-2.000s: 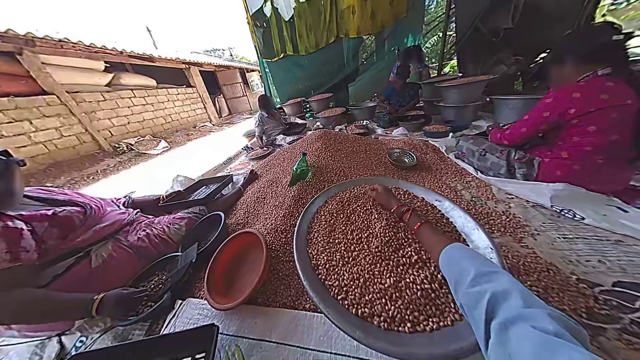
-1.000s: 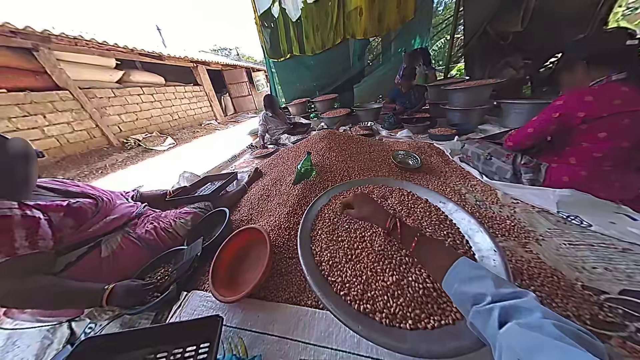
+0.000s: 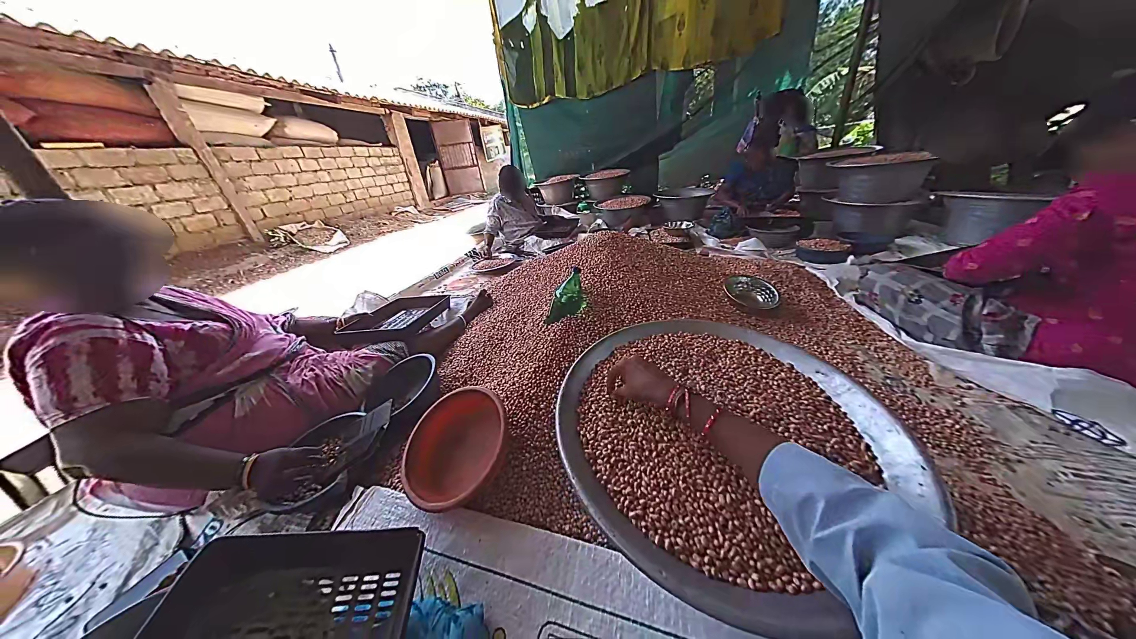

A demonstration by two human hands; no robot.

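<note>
A wide round metal basin (image 3: pixel 581 479) full of reddish-brown nuts or beans (image 3: pixel 701 497) stands at centre right. My right hand (image 3: pixel 641 382), with red bands at the wrist and a light blue sleeve, rests on the contents near the basin's far left side. Its fingers are curled down; whether they hold any is hidden. My left hand is out of view. Beside the basin on the left sits an empty orange bowl (image 3: pixel 454 448). A black slotted tray (image 3: pixel 284 577) lies at the bottom left edge.
A large heap of the same produce (image 3: pixel 621 275) spreads behind the basin, bearing a green bottle piece (image 3: pixel 568 297) and a small metal bowl (image 3: pixel 752 291). One person sits close on the left with dark bowls (image 3: pixel 404 386), another on the right. Farther back are people and stacked metal tubs (image 3: pixel 879 182).
My right hand has moved left across the basin since two seconds ago. The black tray shows more at the bottom left as the view has shifted slightly.
</note>
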